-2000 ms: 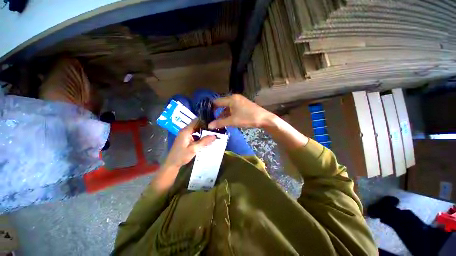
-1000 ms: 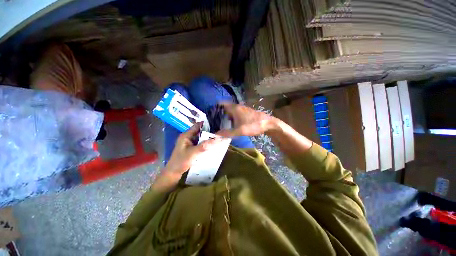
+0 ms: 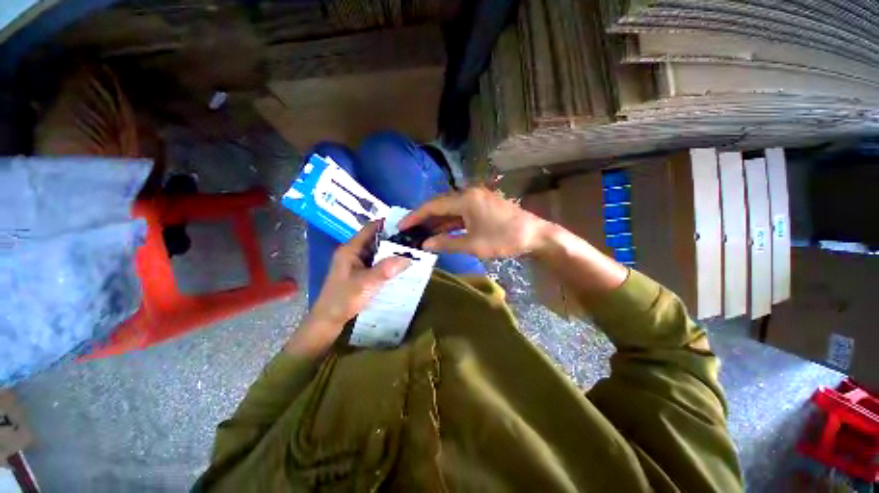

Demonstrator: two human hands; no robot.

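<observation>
My left hand [image 3: 349, 287] holds a retail box [image 3: 392, 306], its white back with small print facing up, over my lap. A stack of empty retail boxes [image 3: 332, 197], blue and white with two black plugs pictured, lies fanned on my thighs beyond the left hand, partly under its fingers. My right hand [image 3: 485, 223] pinches a small black coiled cable [image 3: 416, 234] at the upper end of the held box. Fingers partly hide the cable and the box opening, so how far it is inside cannot be told.
A red stool [image 3: 159, 279] and a plastic-covered bundle [image 3: 63, 260] are at left. At right are an open inner carton [image 3: 618, 220] with blue edges, closed inner cartons [image 3: 733, 231], a large carton [image 3: 837, 313] and another red stool [image 3: 848, 424]. Cardboard sheets [image 3: 742, 82] are stacked at upper right.
The right hand, blurred near the lap before, now has a black cable at the held box's upper end. The dark leg at lower right is gone from view. The camera view has shifted slightly.
</observation>
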